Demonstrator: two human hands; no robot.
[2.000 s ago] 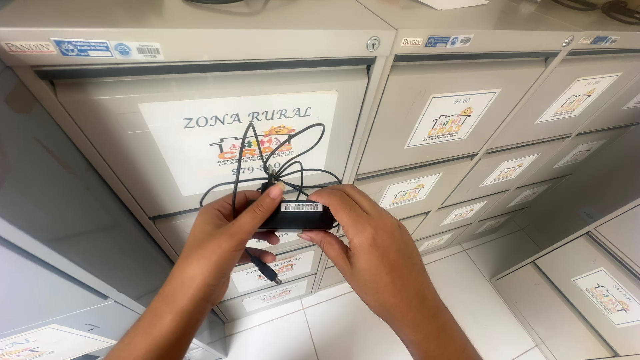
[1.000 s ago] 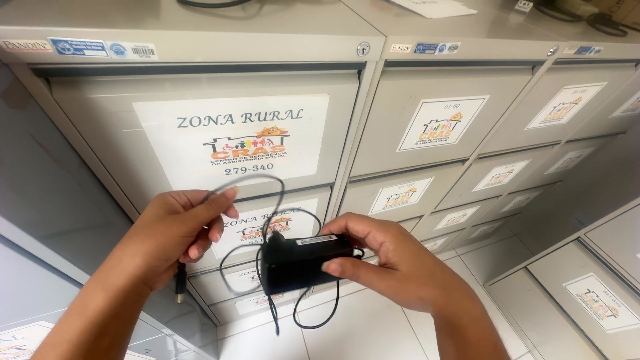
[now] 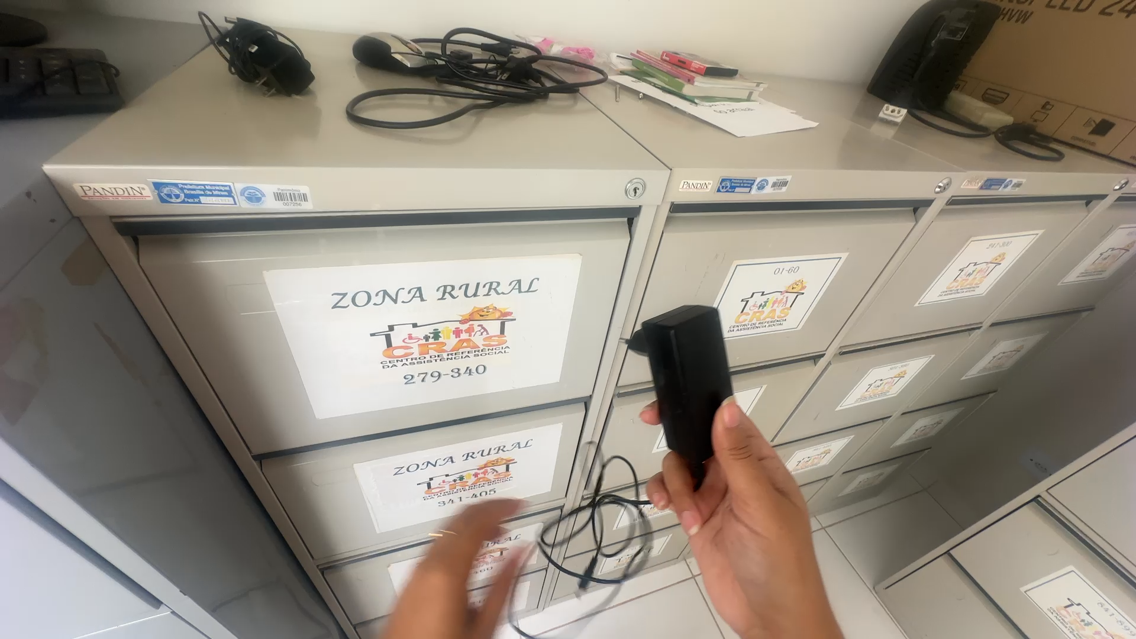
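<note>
A black power adapter [image 3: 690, 382] stands nearly upright in my right hand [image 3: 741, 497], its lower end between thumb and fingers. From it a thin black cable [image 3: 603, 524] hangs in loose loops to the left. My left hand [image 3: 470, 568], blurred, is at the bottom centre, left of the loops; its fingers are apart and I see nothing held in it. Behind both hands are the labelled drawer fronts of grey metal filing cabinets [image 3: 213, 355].
On the cabinet tops lie another adapter with wound cable [image 3: 271, 58], a tangle of black cables [image 3: 479, 75], small books and papers [image 3: 701, 84], a black device [image 3: 932, 53] and a cardboard box [image 3: 1056, 80]. More drawers [image 3: 1021, 568] stand at the lower right.
My left hand has let go of the cable and moved down. My right hand has turned the adapter from lying flat to nearly upright. The view has tilted up to the cabinet tops.
</note>
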